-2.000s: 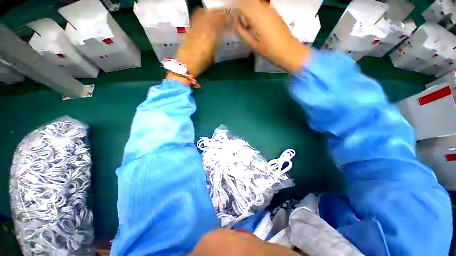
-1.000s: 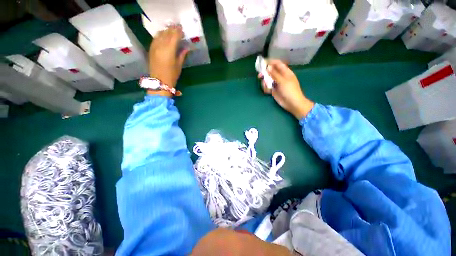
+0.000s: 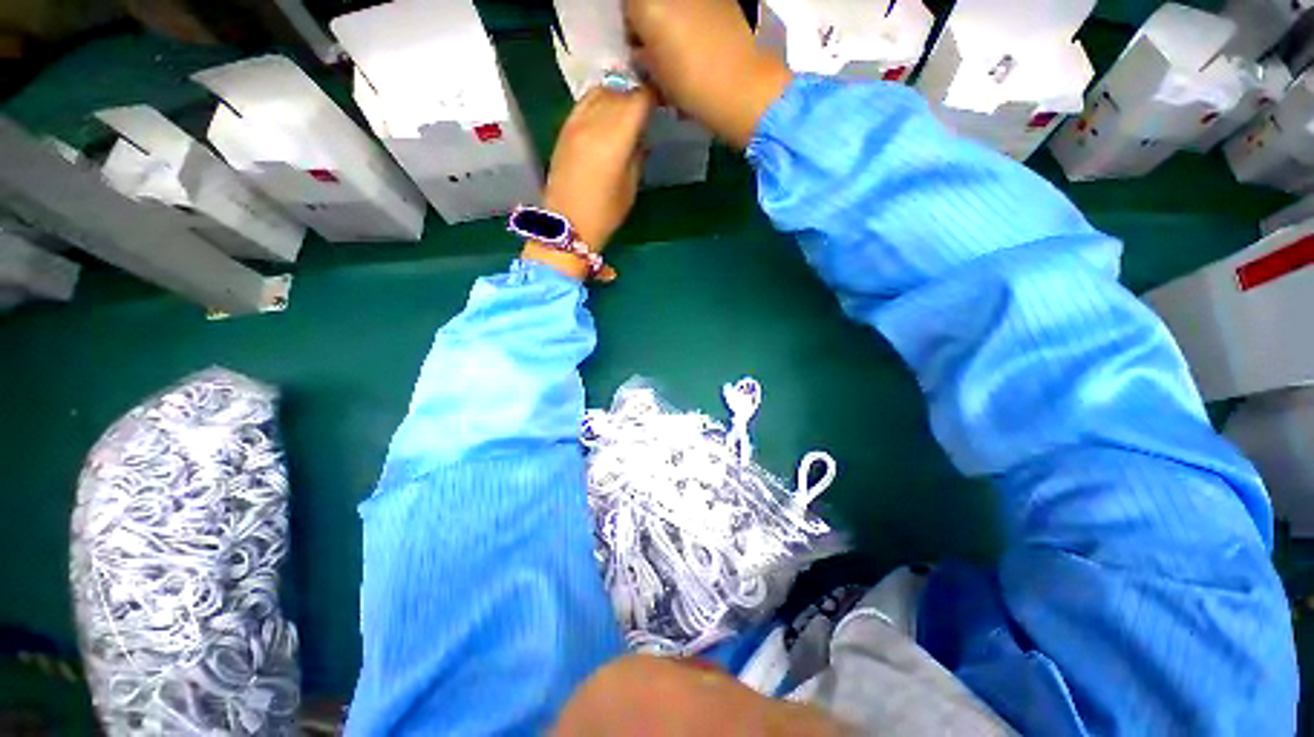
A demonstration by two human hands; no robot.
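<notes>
A white retail box stands upright at the top centre, largely covered by both hands. My left hand is at its near side, fingers up at the box top. My right hand reaches over the same box top from the right, its fingers partly cut off by the upper edge. A small pale bit shows at the left fingertips; I cannot tell what it is or whether either hand grips it. A pile of coiled white cables lies on an open clear bag in front of my body.
A full clear bag of cables lies at the left. More open white boxes stand along the far side. A grey metal bar crosses the upper left. Larger white cartons with red stripes are at the right edge.
My right hand has moved from above the green surface, where it held a white cable, up to the box top. My left hand has moved right, from another box to this one.
</notes>
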